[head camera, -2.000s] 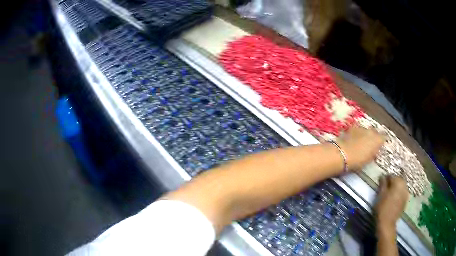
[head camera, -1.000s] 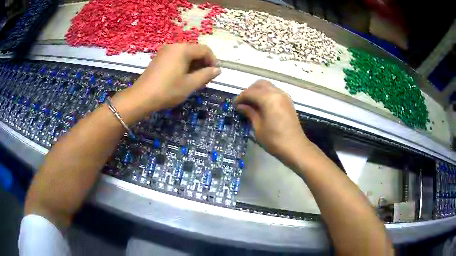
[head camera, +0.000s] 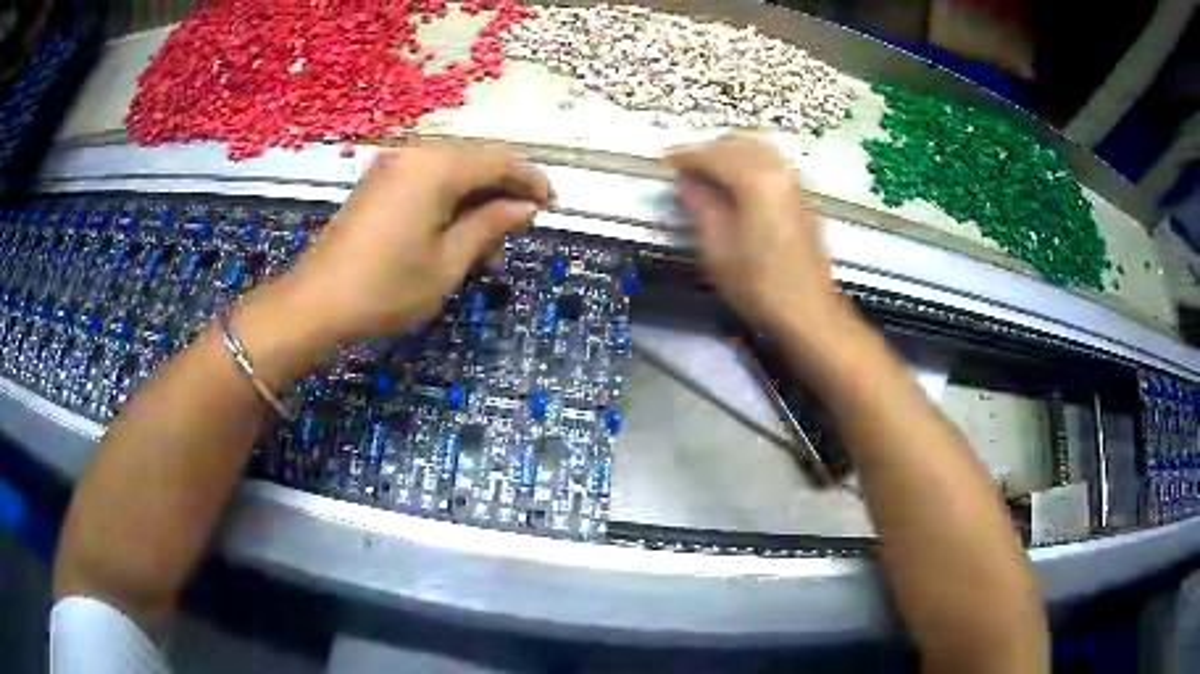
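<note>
The circuit board panel (head camera: 513, 421), dark with blue parts in rows, lies in the track at centre and left. My left hand (head camera: 408, 237) is over the panel's back edge, thumb and fingertips pinched near the rail; whether a small part is between them cannot be told. My right hand (head camera: 757, 224) is blurred, over the back rail to the right of the panel, fingers curled; its grip cannot be made out. Heaps of red parts (head camera: 276, 73), white parts (head camera: 684, 66) and green parts (head camera: 987, 178) lie on the pale shelf behind.
The back conveyor rail (head camera: 908, 257) and front rail (head camera: 434, 553) border the track. Right of the panel, the track floor shows a dark slab with a thin edge (head camera: 796, 421), a pale sheet, and a metal rod (head camera: 1103, 461). Another panel (head camera: 1171, 435) is at far right.
Since one second ago my right hand has moved off the panel's corner, back and right over the rail. My left hand stays pinched near the back edge. The view has shifted slightly.
</note>
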